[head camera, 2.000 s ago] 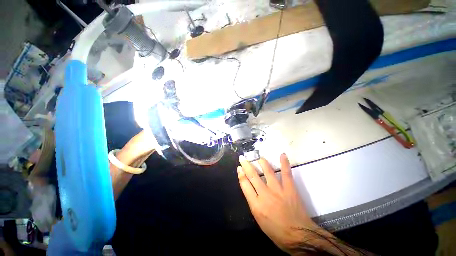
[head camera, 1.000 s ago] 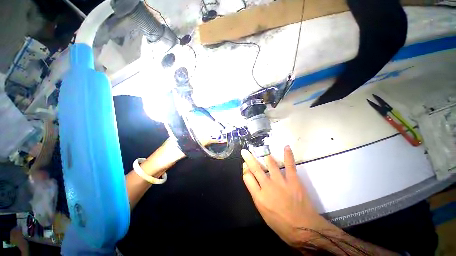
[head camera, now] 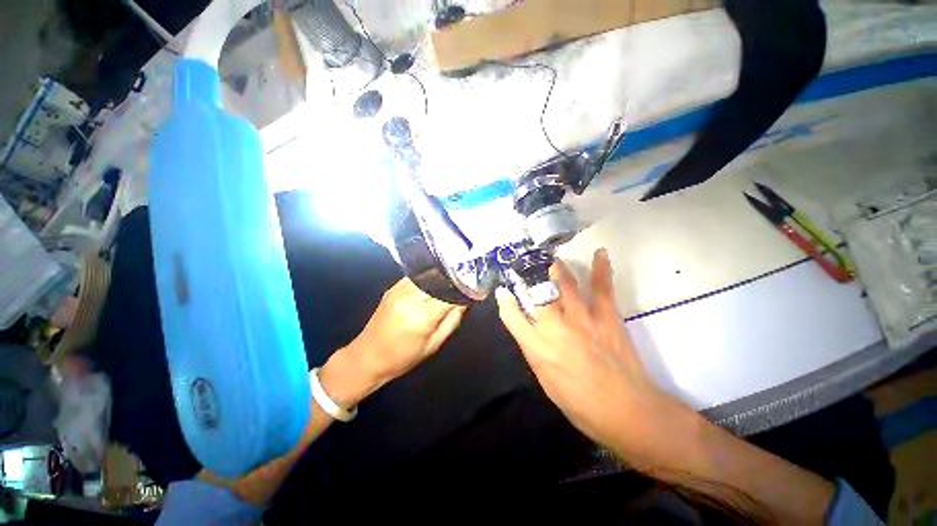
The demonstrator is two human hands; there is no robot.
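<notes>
Black fabric [head camera: 432, 411] lies under the needle area and spreads left and over the front edge. My left hand [head camera: 406, 324], with a pale bracelet, is curled on the fabric left of the presser foot, its fingertips bunched against the cloth. My right hand [head camera: 581, 339] lies palm down with fingers apart, the fingertips around the right side of the presser foot [head camera: 534, 267]. The silver tension dial [head camera: 552, 224] is above it. The needle point is hidden by metal parts and fingers.
The blue lamp housing [head camera: 231, 298] stands at left with strong glare. Red and yellow-green snips [head camera: 801, 234] lie right, beside a clear packet [head camera: 909, 272]. A black strip [head camera: 755, 92] and cardboard [head camera: 565, 29] lie across the machine. A graduated band [head camera: 781, 396] edges the table.
My left hand has come from behind the lamp glare toward the front and right, nearer the needle, and shows more fully. My right fingertips are closer around the presser foot. The view has shifted.
</notes>
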